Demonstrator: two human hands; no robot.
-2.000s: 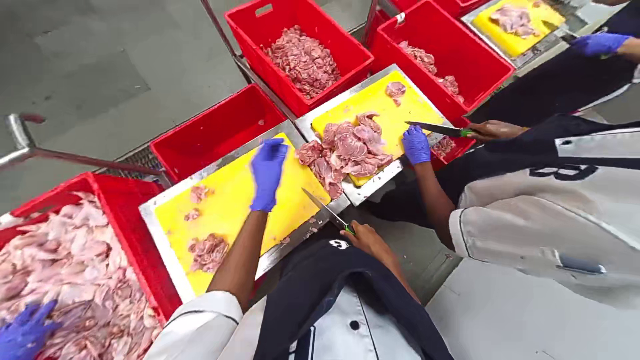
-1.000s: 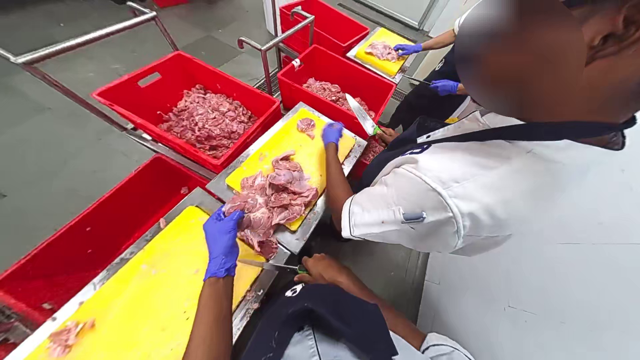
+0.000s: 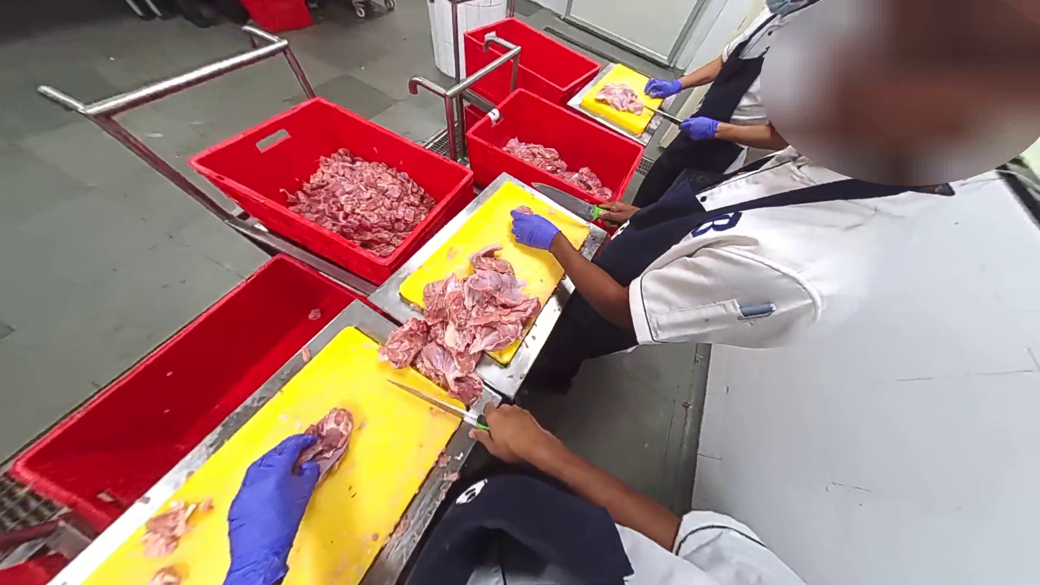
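Note:
My left hand (image 3: 275,504), in a blue glove, pinches a piece of raw meat (image 3: 331,439) over the yellow cutting board (image 3: 366,479). Small meat scraps (image 3: 169,526) lie on the board's lower left part. My bare right hand (image 3: 510,434) grips a knife (image 3: 432,400) by its green-marked handle, its blade reaching left over the board's upper right corner. Just beyond the blade a pile of raw meat (image 3: 467,317) spans the gap between my board and the neighbouring yellow board (image 3: 455,244).
Beside my board stands a red crate (image 3: 195,382) with a few scraps; farther on, another red crate (image 3: 244,166) holds cut meat. At right, a co-worker's gloved hand (image 3: 534,229) and knife (image 3: 566,201) are close by. Metal trolley handles (image 3: 187,77) rise at the upper left.
My left hand was at the meat pile one second ago; now it is back over my board with a piece of meat. The view has shifted.

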